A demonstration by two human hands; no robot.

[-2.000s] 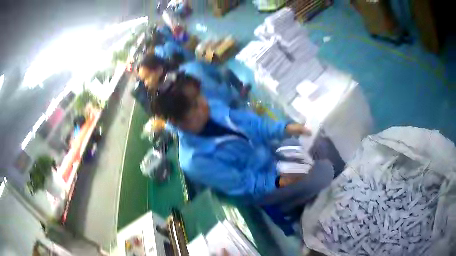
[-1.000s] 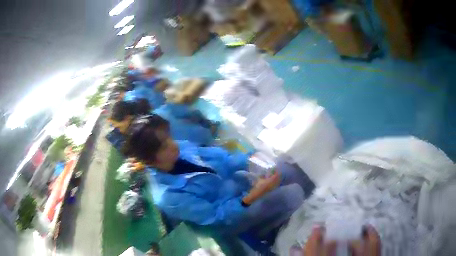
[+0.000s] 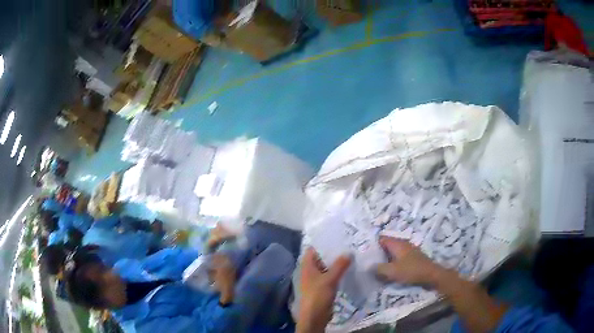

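Observation:
A white die-cut insert sheet [image 3: 345, 235] is held over the open woven bulk sack [image 3: 417, 134]. My left hand [image 3: 320, 286] grips its near left edge between thumb and fingers. My right hand [image 3: 410, 261] is at its right side with fingers bent against it; whether these fingers grip or push is blurred. The sack is filled with many small white waste slugs [image 3: 430, 214]. The sheet's openings are too blurred to tell.
A seated person in a blue smock [image 3: 163, 286] is close on the left. Beyond are a large white block [image 3: 260, 185] and stacked white sheets [image 3: 163, 153]. Brown cartons [image 3: 260, 32] stand at the back. A wrapped white bundle [image 3: 560, 149] stands right of the sack.
The view has swung right, so the sack now lies near the centre. Both hands, at the bottom edge with a white piece one second ago, now show more fully over the sack.

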